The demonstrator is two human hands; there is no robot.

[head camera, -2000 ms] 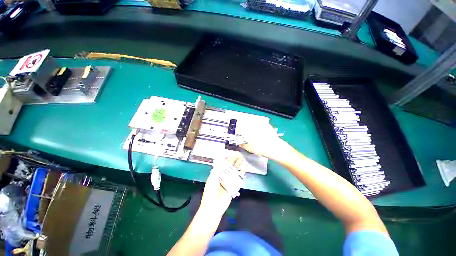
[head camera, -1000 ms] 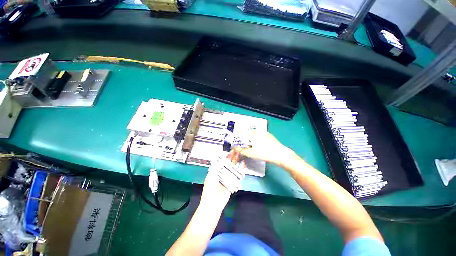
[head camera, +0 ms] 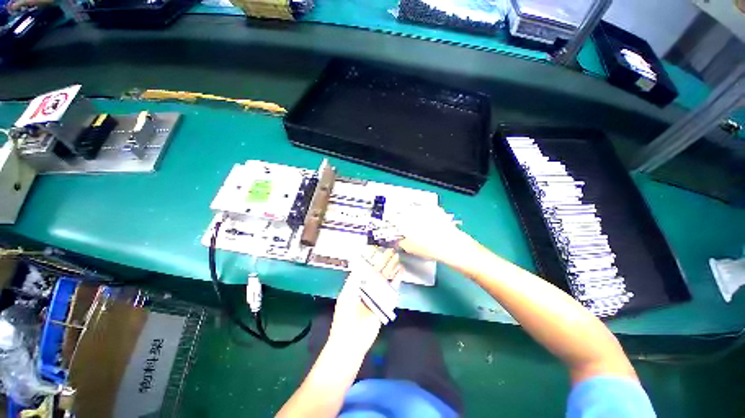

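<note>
The press fixture (head camera: pixel 327 216) lies on the green bench, with a green sticker on its left plate and a brown-grey crossbar (head camera: pixel 318 206) across it. Sticks lie in the black nest block (head camera: pixel 378 208) right of the crossbar. My right hand (head camera: pixel 421 231) is over the fixture's right part, fingers at the nest block; stick ends show beyond it, and its fingertips are overexposed. My left hand (head camera: pixel 374 286) is at the fixture's front edge, palm up, holding a few white sticks (head camera: pixel 377 299).
A black parts tray (head camera: pixel 392 122) stands behind the fixture. Another tray (head camera: pixel 645 245) at right holds a long row of white sticks. A neighbouring fixture (head camera: pixel 122 143) is at left. A cable with a white plug (head camera: pixel 254 291) hangs over the front edge. A carton (head camera: pixel 122 351) stands below left.
Fewer sticks show in my left hand than before. My right hand has shifted slightly at the nest block, and more sticks lie between it and the crossbar than two seconds ago.
</note>
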